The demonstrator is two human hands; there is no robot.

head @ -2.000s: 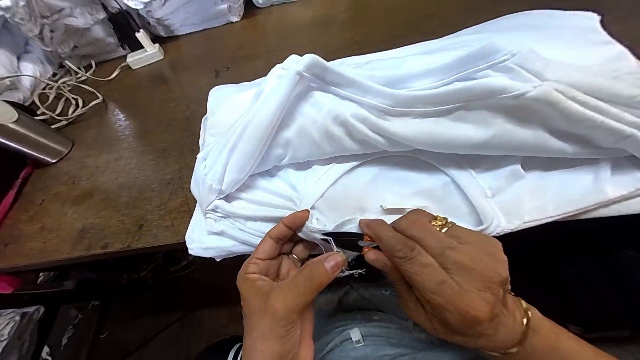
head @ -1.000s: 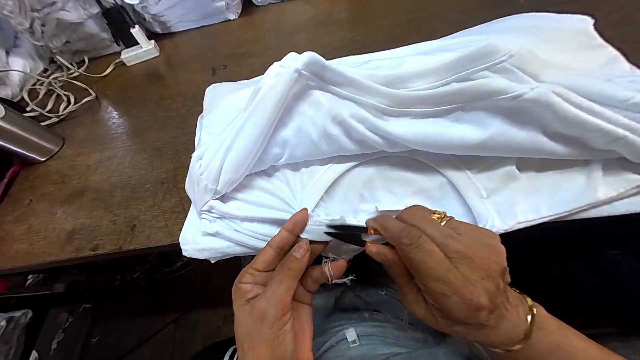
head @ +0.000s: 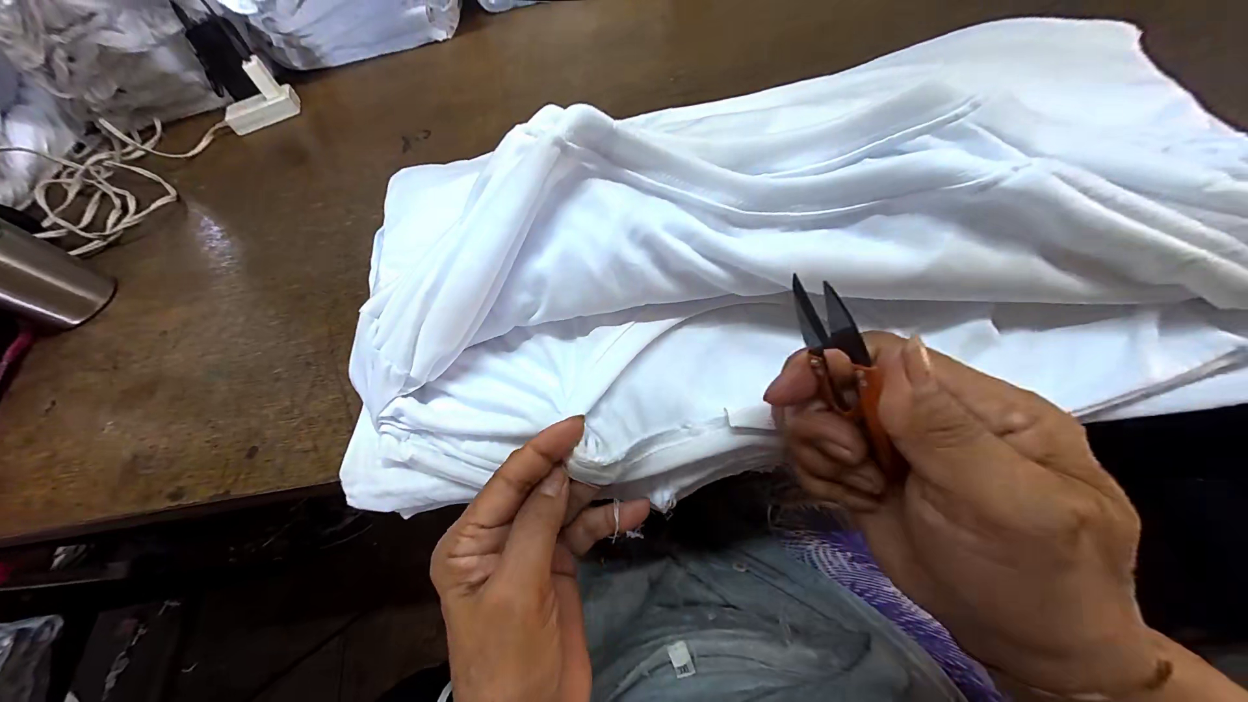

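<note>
A pile of white knit garments [head: 682,224] lies across the front of a wooden table, its near edge hanging a little over. My left hand [head: 526,546] pinches a seam edge of the white fabric between thumb and index finger, and loose white threads [head: 616,519] cling to another of its fingertips. To the right, my right hand [head: 975,487] holds orange-handled thread snips [head: 837,361], raised over the garment with the dark blades pointing up and apart. A small white tag or strip [head: 749,417] lies on the fabric beside the right fingers.
A white plug adapter [head: 263,109] and a tangled white cord [head: 97,190] lie on the wooden table [head: 224,390] at the upper left. Near them are a metal flask or cup [head: 49,278] and plastic bags of white cloth [head: 107,49]. Grey cloth [head: 721,624] covers the lap.
My right hand has moved back from the seam at my left fingers, turned over, and now shows the snips with blades apart. My left hand still pinches the fabric.
</note>
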